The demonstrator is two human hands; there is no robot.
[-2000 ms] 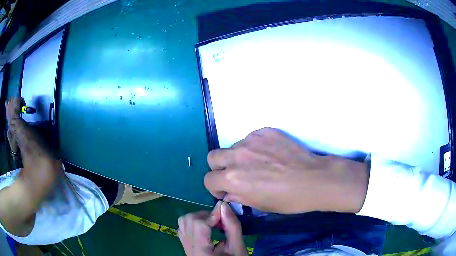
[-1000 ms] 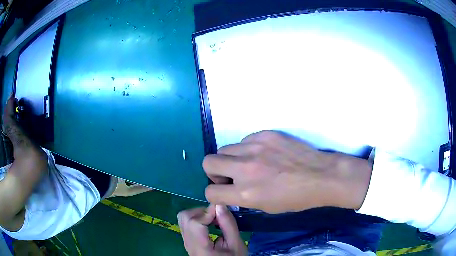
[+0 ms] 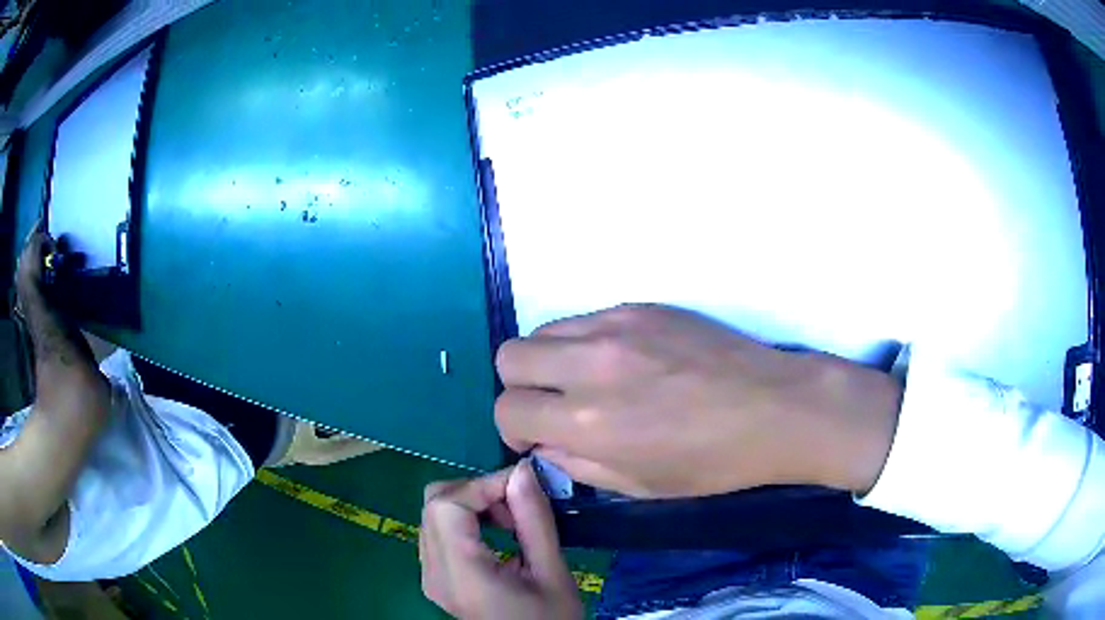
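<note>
A large display panel [image 3: 776,194] with a bright white face and thin black frame lies in front of me. My right hand [image 3: 691,400], bare with a white sleeve, lies over its near left corner with the fingers curled; its fingertips are hidden. My left hand [image 3: 497,545] is just off that corner, below the bench edge, with thumb and forefinger tips together near the right fingertips. Anything between them is too small to tell. A small pale corner plate [image 3: 554,481] shows between the hands. Another pale plate [image 3: 1082,388] is on the panel's right side.
A thin white sliver [image 3: 445,361] lies on the green bench [image 3: 303,279] left of the panel. At far left, a seated person's arm [image 3: 55,363] reaches to another panel [image 3: 97,170], holding something small, yellow and black. Yellow-black tape [image 3: 327,503] marks the green floor.
Both hands stay at the corner. The left thumb and forefinger have shifted slightly up and left, and more of the corner plate shows. The view has shifted a little.
</note>
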